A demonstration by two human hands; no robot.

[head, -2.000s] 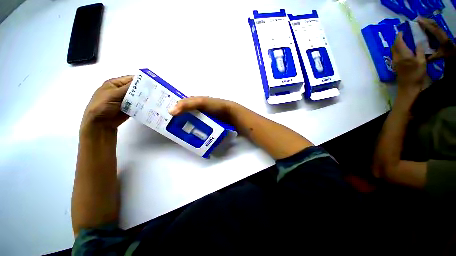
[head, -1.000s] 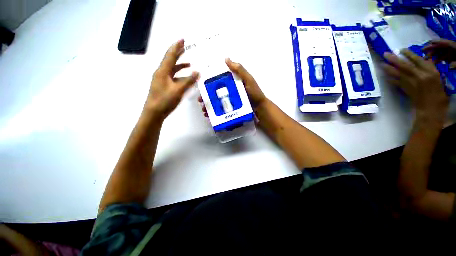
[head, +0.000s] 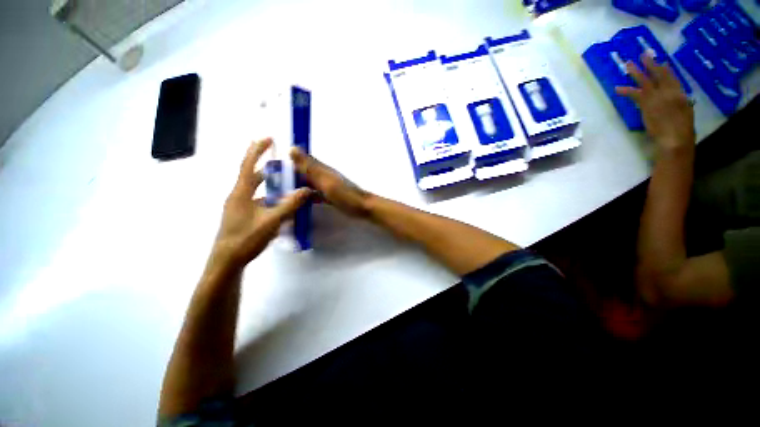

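Observation:
A white-and-blue retail box (head: 301, 125) is held upright on its narrow side between my hands, with a blue side showing; it is blurred. My left hand (head: 250, 218) is at its left side, thumb and fingers around the near part. My right hand (head: 327, 182) grips it from the right. Three retail boxes (head: 486, 122) lie side by side to the right, printed fronts up, each with a white charger shape on a blue panel. Their near white flaps and far blue tabs stick out.
A black smartphone (head: 176, 116) lies at the left. At the right are blue insert trays (head: 627, 73), another person's hand (head: 666, 107) over them and a yellow tape line (head: 575, 62). A clear cylinder with a pale lid (head: 98, 33) stands at the upper left.
Three boxes now lie on the right where two lay before. The box in my hands has turned to show its blue side. The neighbour's hand is now over the trays.

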